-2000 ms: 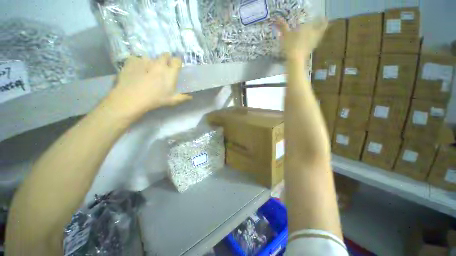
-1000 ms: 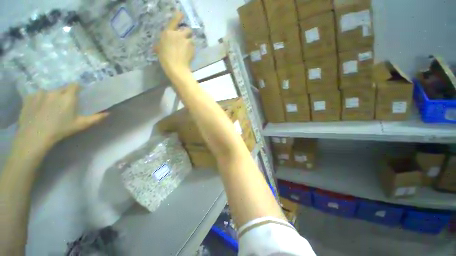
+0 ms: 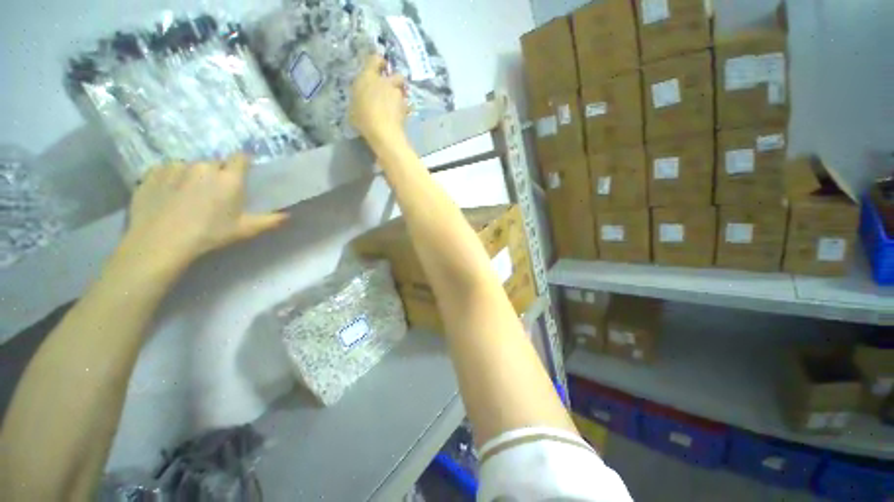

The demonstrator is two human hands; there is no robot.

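A clear plastic bag of small white and dark parts with a blue-edged label (image 3: 328,74) lies on the upper shelf board (image 3: 294,184). My right hand (image 3: 380,98) is at the front of this bag, fingers bent against the plastic; whether it grips it cannot be told. A second clear bag with whiter contents (image 3: 186,103) lies to its left on the same board. My left hand (image 3: 191,211) rests on the board's front edge below that second bag, thumb pointing right; its fingertips are partly hidden.
Below stand a bag with a blue-edged label (image 3: 343,333) and a brown carton (image 3: 510,250). Dark bagged parts (image 3: 211,466) lie lower left. A slotted upright (image 3: 524,186) ends the shelf. Stacked cartons (image 3: 676,147) and blue bins (image 3: 676,436) stand at the right.
The view has swung right, showing more of the side shelves. My right hand has gone from the upper bag's right part, over its top, to its front. My left hand stays at the board's edge.
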